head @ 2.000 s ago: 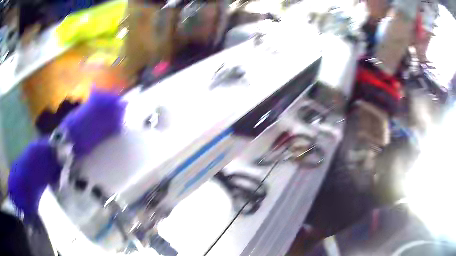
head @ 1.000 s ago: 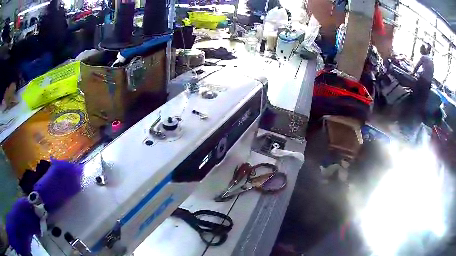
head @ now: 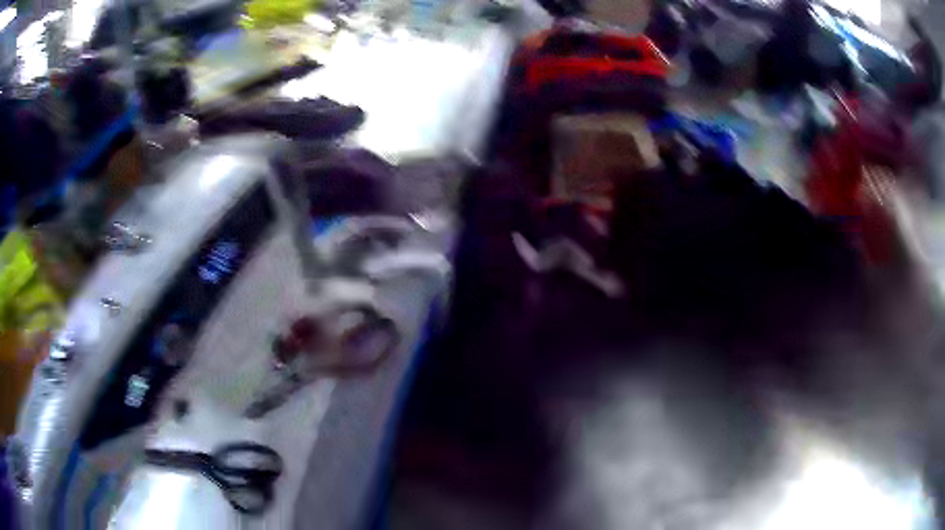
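Note:
The view is blurred. No hand shows in it. The white sewing machine head stands at the left, cut off by the edge, with its dark control panel facing right. The black shears lie on the white machine table, handles to the right. The reddish and silver scissors lie farther back on the table, blades pointing down-left. The needle area is out of view.
A red bin or rack stands at the top middle, with a brown box below it. Dark cloth or a dark bag lies right of the table. A dark heap fills the right middle. Bright glare covers the lower right.
The view has swung to the right and down. The machine head, scissors and shears now sit farther left, and the purple cloth is almost out of view. No hand has come in.

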